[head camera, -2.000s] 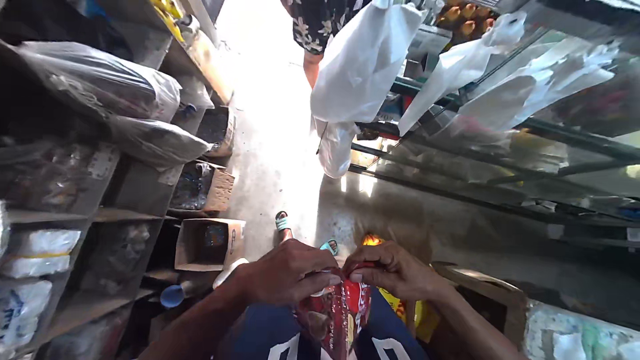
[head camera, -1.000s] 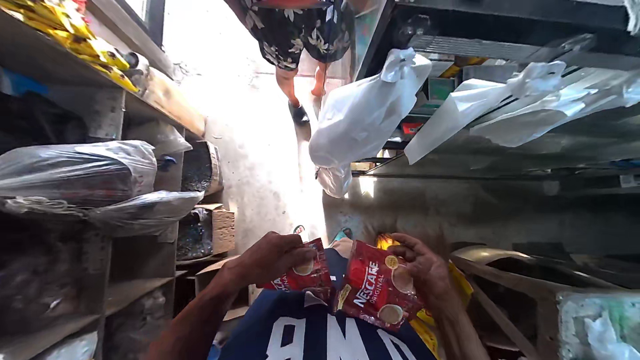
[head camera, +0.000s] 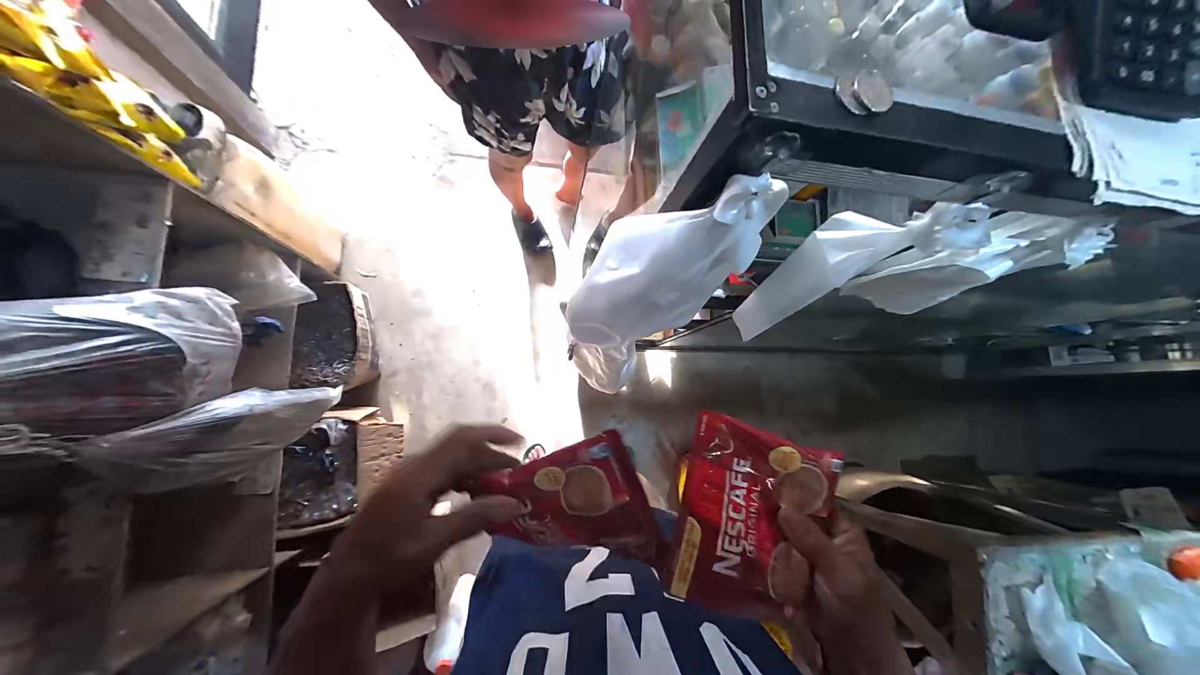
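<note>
In the head view my right hand (head camera: 830, 572) grips a red Nescafé Original coffee sachet (head camera: 745, 516) by its right edge, thumb on the front. A second red coffee sachet (head camera: 586, 492) hangs to the left, its left end at my left hand (head camera: 441, 497). The left thumb and fingers are parted around that end; whether they pinch it is hard to tell. The two sachets lie close together at their lower parts, and whether they are joined there cannot be seen. Below them is the dark blue jersey (head camera: 628, 609) I wear.
A person in floral shorts (head camera: 534, 94) stands ahead in the aisle. White plastic bags (head camera: 666, 267) hang from a glass display counter (head camera: 900, 122) at right, with coins and a calculator (head camera: 1144, 56) on top. Wooden shelves (head camera: 216, 206) with bagged goods and cardboard boxes (head camera: 380, 455) line the left.
The red sachets, bunched between both hands two seconds ago, are now spread out with their fronts showing. My left hand's fingers have opened wider. The view has shifted, showing more of the countertop.
</note>
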